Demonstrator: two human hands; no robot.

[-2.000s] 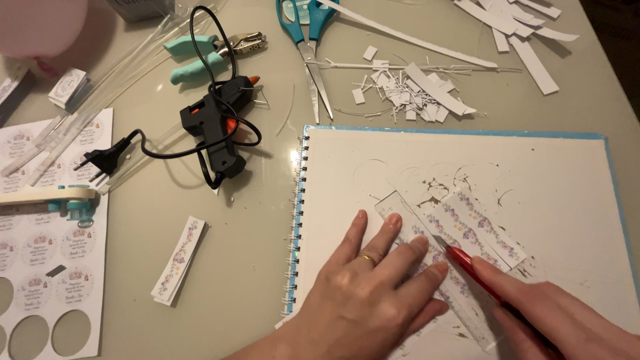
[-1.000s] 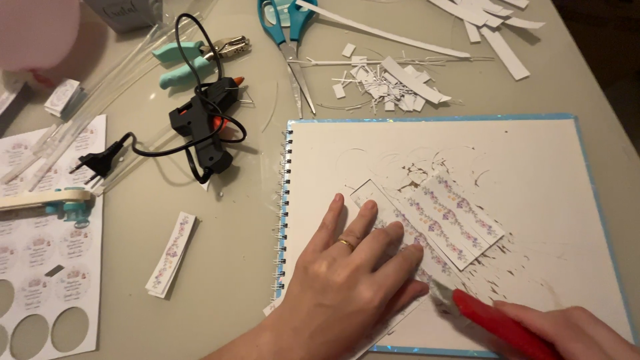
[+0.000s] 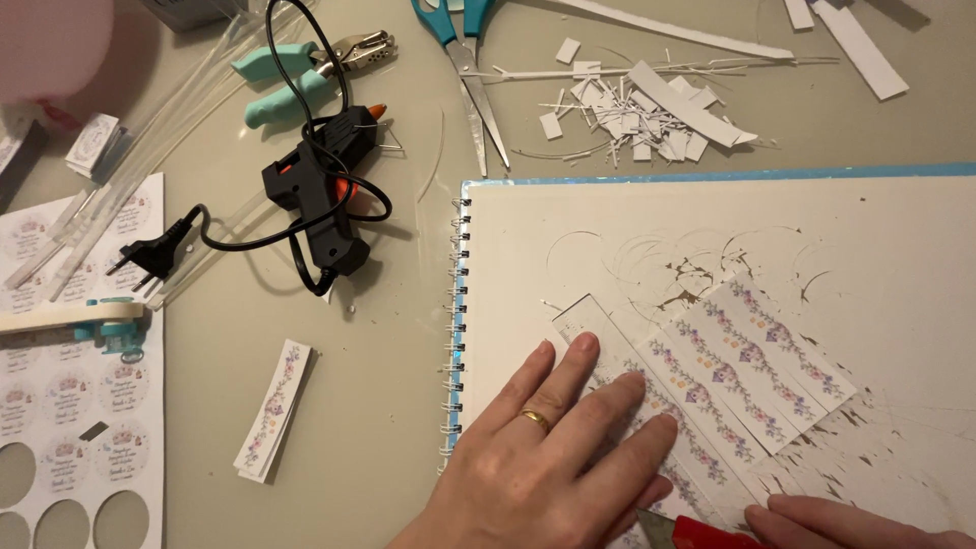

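My left hand (image 3: 557, 450), with a ring on one finger, presses flat on a clear plastic ruler (image 3: 585, 319) that lies over a sheet printed with floral strips (image 3: 724, 374). At the bottom edge my right hand (image 3: 831, 522) holds a red utility knife (image 3: 709, 534), its blade beside my left thumb; its lower part is cut off by the frame. The sheet lies at a slant on a spiral-bound pad (image 3: 900, 244) whose surface is scored with cuts. Left of the pad lies a small stack of cut floral strips (image 3: 274, 412).
Teal-handled scissors (image 3: 473, 99) lie open beyond the pad, beside a pile of paper scraps (image 3: 648, 114). A black glue gun (image 3: 328, 183) with its cord, a hole punch (image 3: 313, 76), clear glue sticks (image 3: 122, 206) and a sheet of round labels (image 3: 76, 396) occupy the left side.
My right hand and the red knife have moved down along the ruler toward the near edge. My left hand stays on the ruler. The view has shifted somewhat.
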